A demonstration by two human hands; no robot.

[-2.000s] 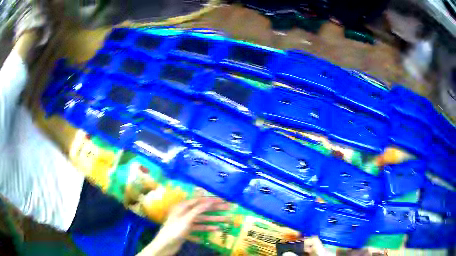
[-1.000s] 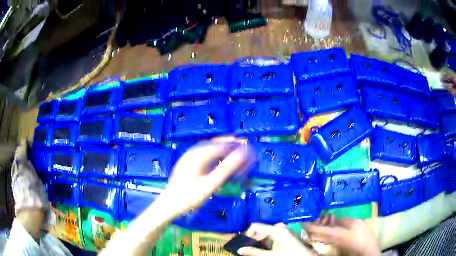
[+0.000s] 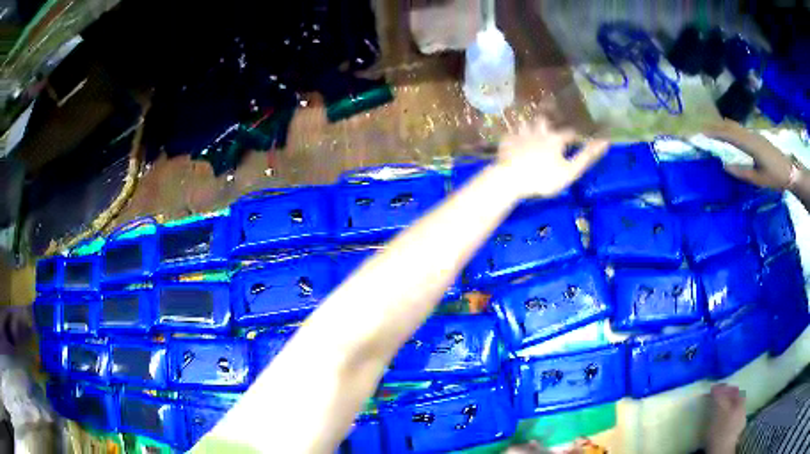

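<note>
Blue plastic housings lie in rows across the bench. Many have dark blobs in their recesses. The housings at the left hold dark solar panels. My left arm crosses the rows from the bottom edge. My left hand is over the back row at right of centre, fingers spread and slightly blurred, with nothing visible in it. It covers part of the housings there. A sliver of skin shows at the bottom edge right of centre; I cannot tell whether it is my right hand or what it holds.
A clear bottle stands behind the rows. Panel stock and a tan cord lie at back left, a blue cord coil at back right. Another person's hand touches the right housings; another hand is at lower right.
My left hand has moved from the middle rows to the back row. The view has shifted, and my right hand with its black panel is no longer clearly visible. The tilted housing now sits straighter.
</note>
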